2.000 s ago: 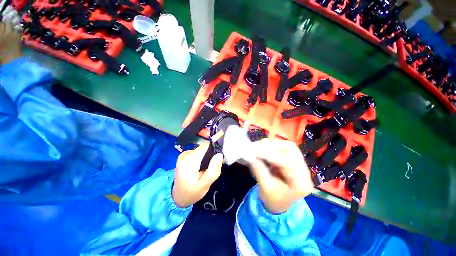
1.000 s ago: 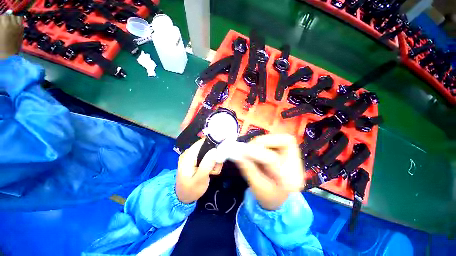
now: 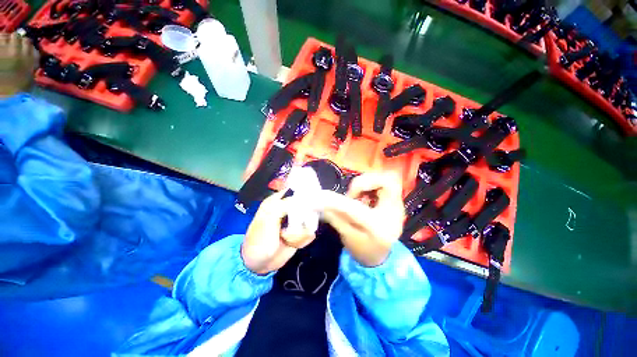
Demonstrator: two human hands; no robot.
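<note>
A black round wristwatch point(image 3: 327, 174) is held up over the near left part of the orange-red compartment tray point(image 3: 323, 132). My left hand point(image 3: 271, 233) holds the watch from below; its grip is partly hidden by a white cloth. My right hand point(image 3: 370, 222) pinches the white wiping cloth point(image 3: 304, 190) against the left side of the watch. The cloth covers part of the case, and the fingers are overexposed and a little blurred. The tray holds many black watches with long straps, some crossing its rim.
At the left, a white bottle point(image 3: 223, 64), a pale cap point(image 3: 179, 38) and a crumpled white scrap point(image 3: 193, 89) are on the green bench point(image 3: 178, 136). Another watch tray point(image 3: 127, 102) is beyond them. A person's blue sleeve point(image 3: 42, 157) is at the left. More trays point(image 3: 559, 64) line the far right.
The pale watch face that showed a second ago is now dark and partly covered. The cloth has moved up and left onto the watch. The whole view has shifted slightly.
</note>
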